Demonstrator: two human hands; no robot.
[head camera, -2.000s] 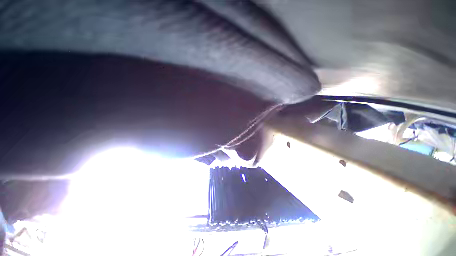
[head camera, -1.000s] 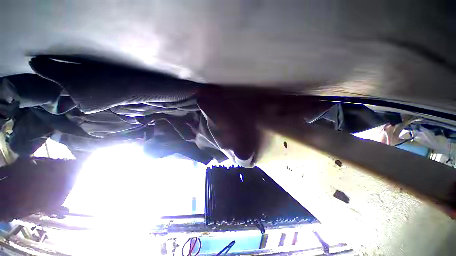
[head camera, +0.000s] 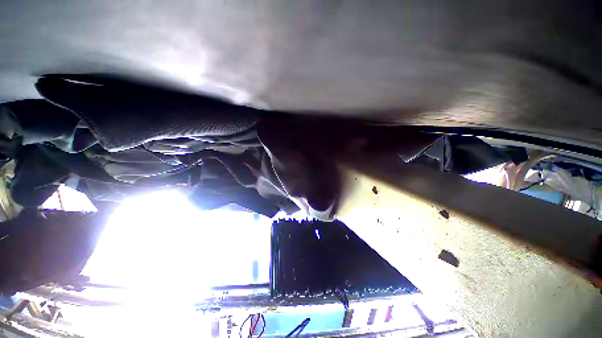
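Observation:
No hand shows in the head view. A dark ribbed cloth piece (head camera: 165, 119) lies against the smooth grey surface (head camera: 297, 53) that fills the top of the picture. A crumpled heap of dark garment pieces (head camera: 165, 165) sits just below it, from the left edge to the centre. A long cream beam (head camera: 488, 270), with small dark chips and a brown edge, slants from the centre to the lower right. Its upper end meets dark cloth in deep shadow, where details are hidden.
A black fringed block (head camera: 330, 257) stands below the centre. A white glare (head camera: 171, 257) hides much of the lower left. More dark cloth (head camera: 482, 155) shows at right under a thin dark-blue line (head camera: 528, 142). A red spot (head camera: 599, 254) is at the right edge. Rails and wires (head camera: 254, 325) show at the bottom.
The large dark blurred cloth that covered the upper left two seconds ago has left the picture, uncovering the grey surface and garment heap. Over the last second little has changed.

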